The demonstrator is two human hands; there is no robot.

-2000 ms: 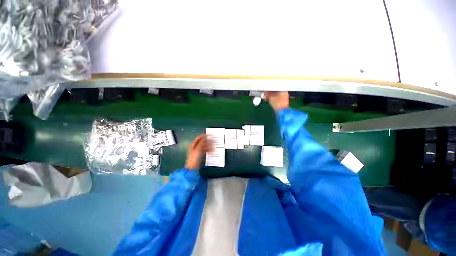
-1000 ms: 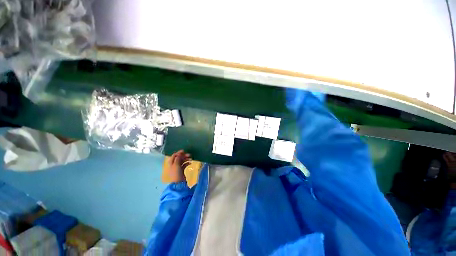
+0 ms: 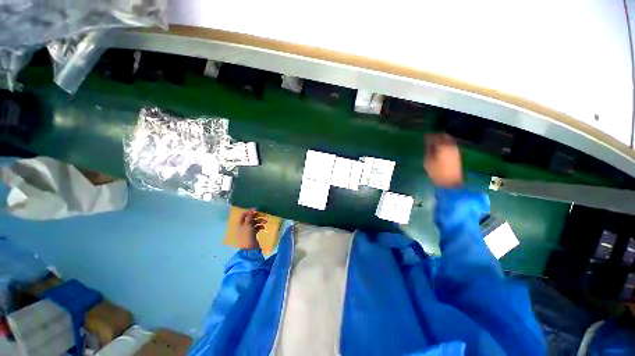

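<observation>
Several white printed leaflets (image 3: 317, 167) lie in a cluster on the green bench (image 3: 271, 188), with one leaflet (image 3: 395, 207) apart to their lower right. My left hand (image 3: 248, 229) is at the bench's near edge on a flat orange-tan cardboard piece (image 3: 270, 241), fingers on or around it. My right hand (image 3: 444, 161) is over the bench, right of the leaflets, blurred; its fingers are hard to make out. A row of black boxes (image 3: 331, 93) stands under the shelf edge, some with a small white piece (image 3: 368, 102) on top.
A shiny clear bag (image 3: 177, 153) with white accessories (image 3: 244, 154) at its right end lies left. A white-topped stack (image 3: 500, 238) stands right. A metal bar (image 3: 543, 192) crosses at right. The white shelf (image 3: 418, 42) overhangs the back. Cartons (image 3: 108, 325) stand on the floor at lower left.
My right hand has come back from under the shelf edge towards me. My left hand has left the leaflets since the oldest frame and is at the cardboard piece. The view has tilted.
</observation>
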